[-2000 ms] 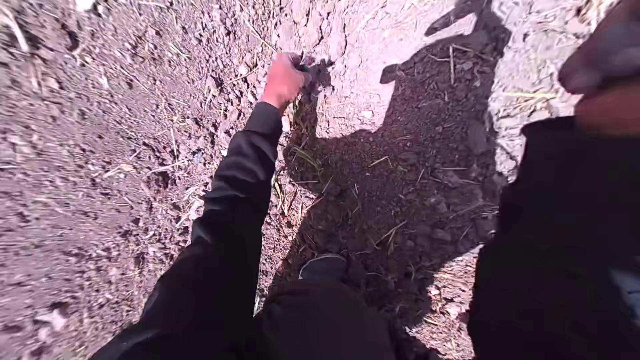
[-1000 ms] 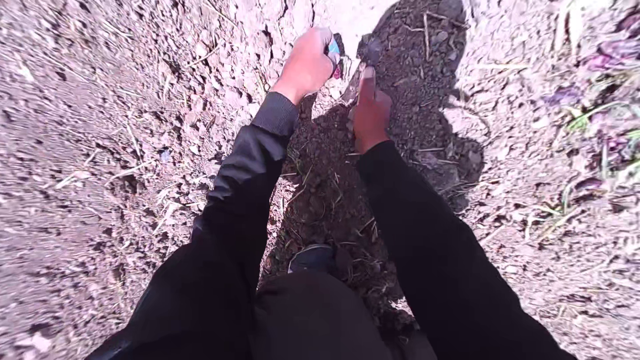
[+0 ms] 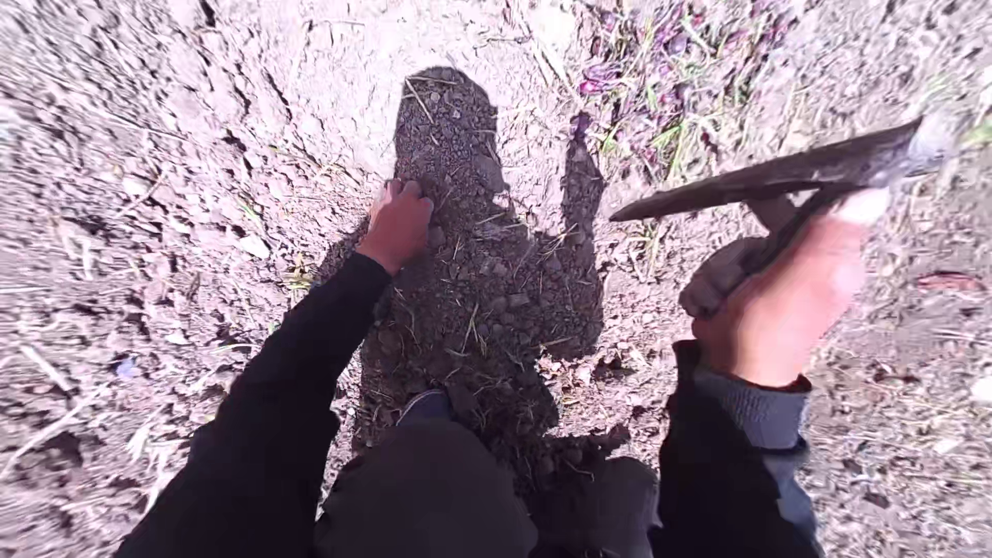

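My left hand (image 3: 399, 225) is down at the dry, cloddy soil, at the left edge of my shadow (image 3: 473, 256). Its fingers are curled downward, and whether they hold anything is hidden. Raised at the right, my right hand (image 3: 783, 294) is closed around the handle of a hand tool with a long, pointed metal blade (image 3: 767, 174). The blade points left, above the ground. Part of the handle and the blade's right end are blurred.
Several purple-red onions (image 3: 666, 46) with green and dry leaves lie on the soil at the upper right. Dry stalks (image 3: 46, 368) are scattered at the left. My shoe (image 3: 426, 404) and knees are at the bottom, over cracked soil with clods.
My right hand, which was down beside my left hand one second ago, has moved up and right with the bladed tool. The view has shifted, bringing more of the onions into sight.
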